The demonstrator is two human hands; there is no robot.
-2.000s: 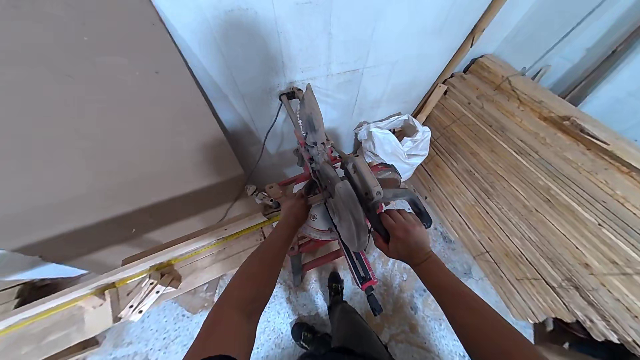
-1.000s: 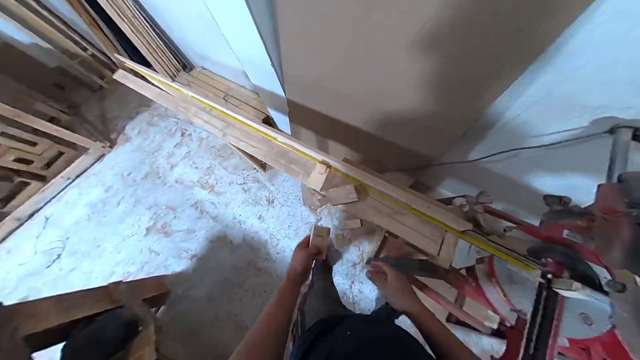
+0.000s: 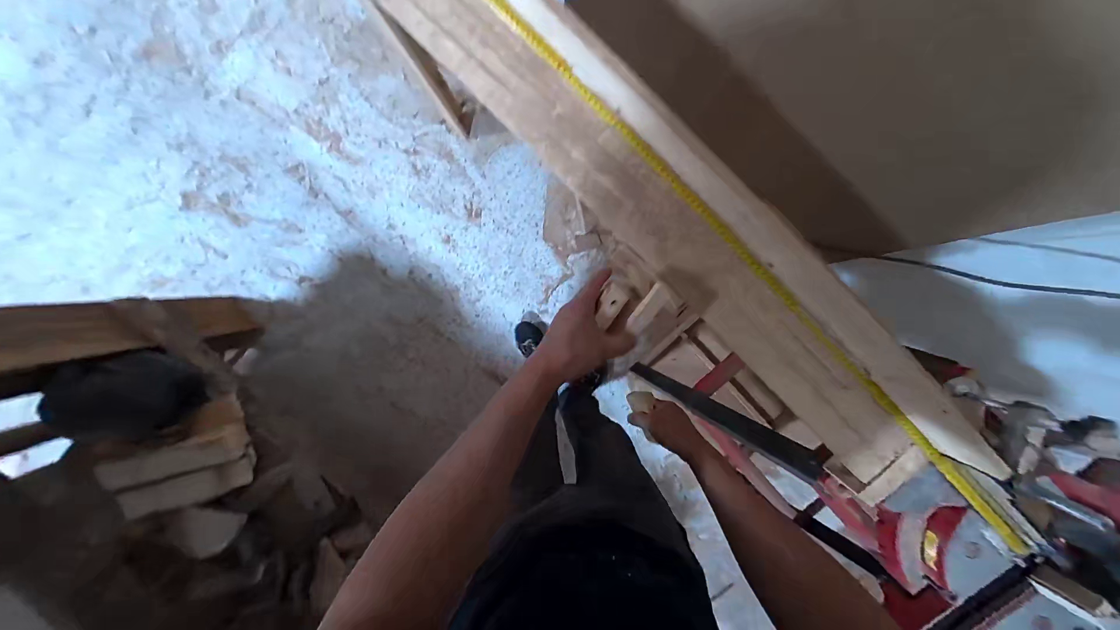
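My left hand [image 3: 584, 328] is in the middle of the view, fingers spread, beside a small wood block [image 3: 612, 302]; whether it grips the block is unclear. My right hand [image 3: 669, 424] is lower and to the right, closed on a small pale wood piece [image 3: 641, 402], beside the black bar [image 3: 735, 420] of the miter saw stand. A long wooden board [image 3: 665, 210] runs diagonally past both hands, with a yellow measuring tape [image 3: 691, 197] stretched along it. Another short wood offcut [image 3: 652, 308] lies near the left hand, by the board's edge.
At the lower right stands the red miter saw [image 3: 910, 542], by the board's end. A large brown panel [image 3: 875, 105] leans at the upper right, with a black cable [image 3: 989, 278] near it. Wood offcuts [image 3: 179, 477] are piled at the lower left, under a dark bundle [image 3: 122, 394].
Both hands were on the miter saw two seconds ago. One second ago the left hand held a small wood block over my legs; it is now by the board. The view has turned strongly.
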